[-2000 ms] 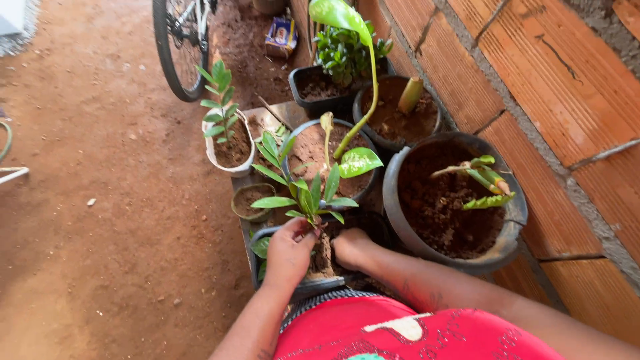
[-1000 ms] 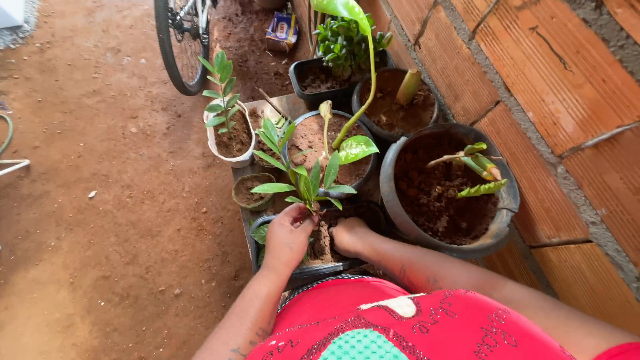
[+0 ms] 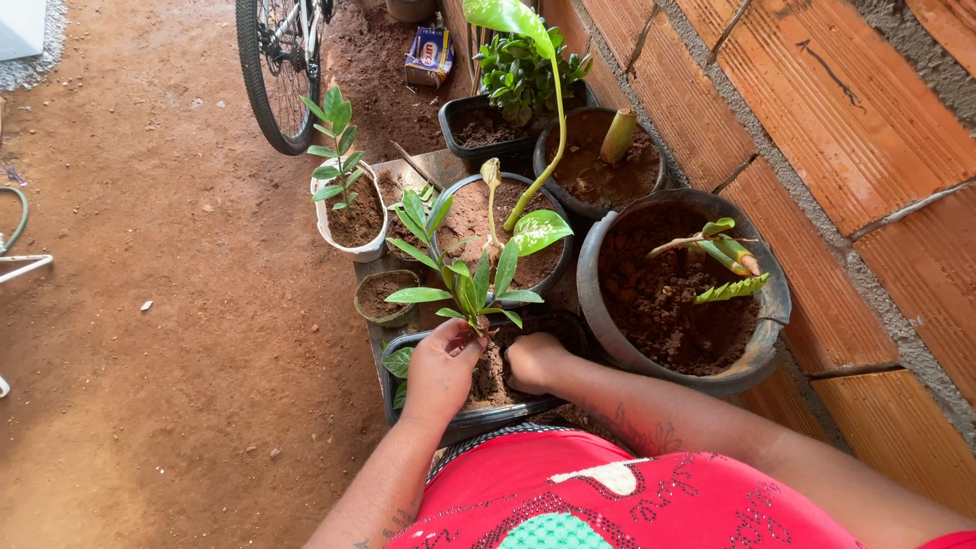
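My left hand (image 3: pixel 446 370) pinches the base of a leafy green plant (image 3: pixel 469 286) above a dark rectangular planter (image 3: pixel 488 415). The plant's stem base and some roots show at my fingertips. My right hand (image 3: pixel 537 362) is in the same planter, its fingers down in the brown soil (image 3: pixel 492 381) and hidden, so its grip cannot be made out. Leaves of another plant (image 3: pixel 399 362) poke out at the planter's left end. Just behind stands a round pot (image 3: pixel 564 263) with a tall-stemmed plant and a spotted leaf.
A large grey pot (image 3: pixel 591 282) stands at the right by the brick wall (image 3: pixel 808 282). A white pot (image 3: pixel 324 221) and a small round pot (image 3: pixel 385 320) stand at the left. Farther back are a black planter (image 3: pixel 450 141), a pot with a cut stem (image 3: pixel 624 137) and a bicycle wheel (image 3: pixel 248 76).
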